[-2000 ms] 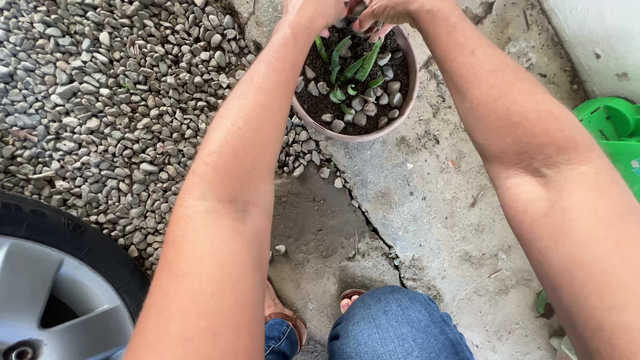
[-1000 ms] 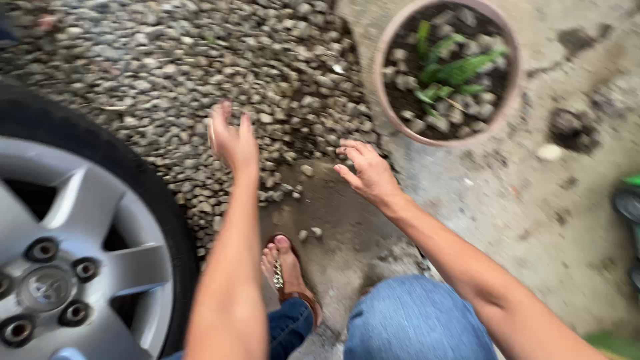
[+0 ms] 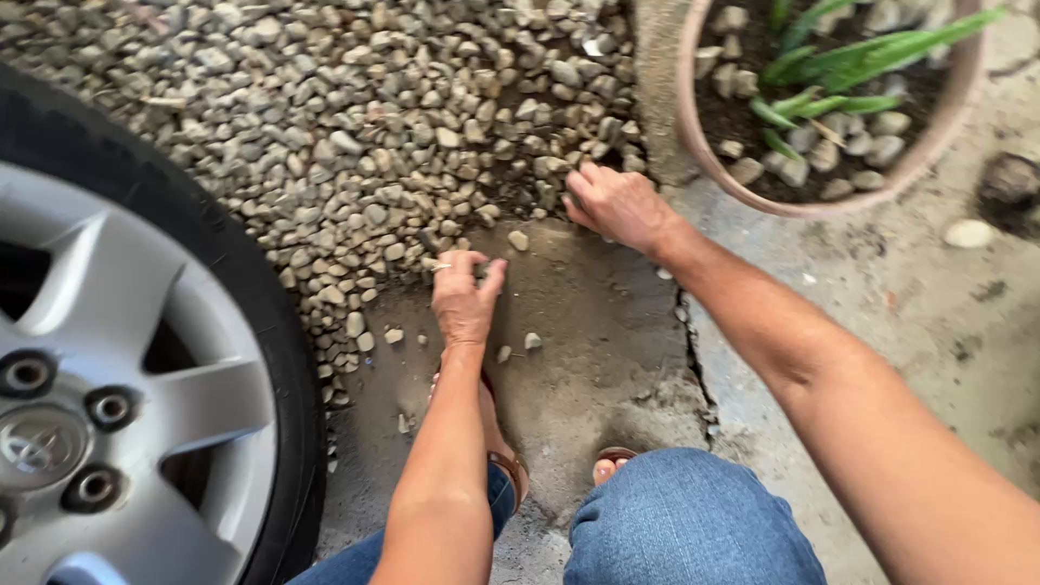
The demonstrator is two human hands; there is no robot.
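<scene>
My left hand (image 3: 465, 294) is over the edge of the gravel (image 3: 382, 162), thumb and fingers bent and apart; I see no stone held in it. Close to the pebbles beside the pot, my right hand (image 3: 615, 203) has its fingers curled downward, and their tips are partly hidden, so whether they hold a pebble cannot be told. A round clay-coloured pot (image 3: 695, 122) stands at the upper right, with dark soil, pebbles and a green leafy plant (image 3: 845, 65) in it. A few loose pebbles (image 3: 532, 340) lie on the concrete between my hands and my feet.
A car wheel (image 3: 195, 390) with a black tyre fills the left side. Cracked concrete (image 3: 780, 268) runs under the pot and to the right, where a pale stone (image 3: 968, 234) lies. My sandalled feet and one jeans-clad knee (image 3: 691, 520) are at the bottom.
Both hands were at the pot two seconds ago, then above the gravel with fingers spread. Now they are down near the gravel's edge, fingers more bent. The view has shifted left.
</scene>
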